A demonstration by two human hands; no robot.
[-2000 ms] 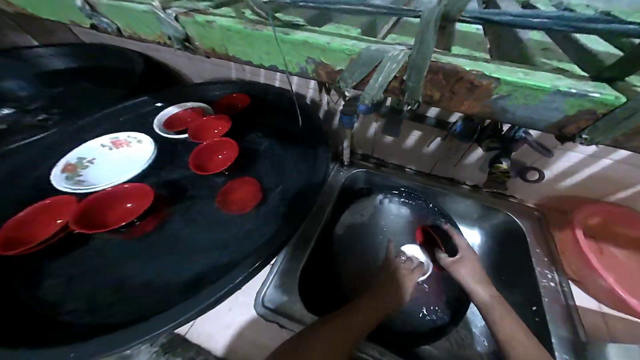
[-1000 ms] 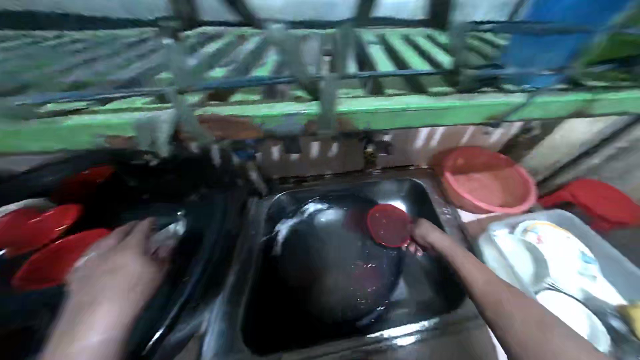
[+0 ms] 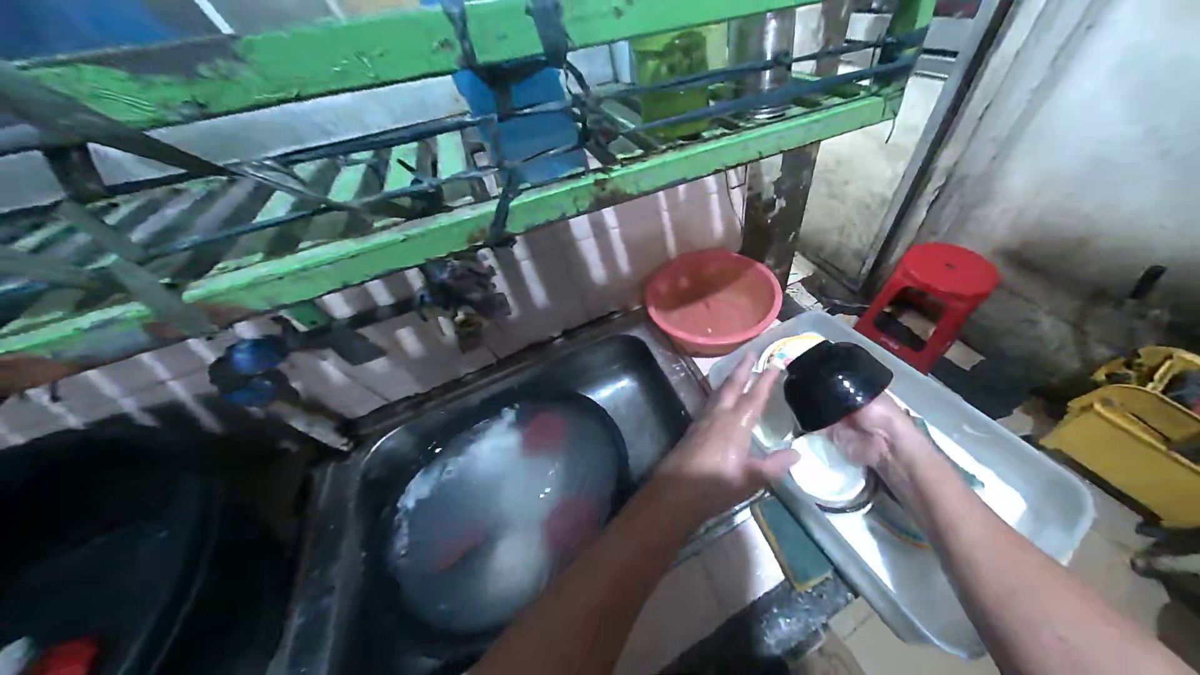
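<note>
Above a pale plastic tray, my right hand holds a black bowl tilted, with its dark outside facing up. My left hand is beside the bowl with fingers spread; no object shows in it. White dishes lie in the tray beneath the hands. To the left, a round dark basin of water sits in the metal sink, with blurred red pieces and a whitish one under the surface.
A salmon-red plastic basin stands behind the sink's right corner. A green and yellow sponge lies against the tray's near side. Beyond are a red stool and a yellow container. A green slatted rack spans above; a large black tub is at left.
The view has swung right. A second ago my right hand held a red cup-like vessel over the sink and my left was at the black tub; now both are above the tray, with the black bowl.
</note>
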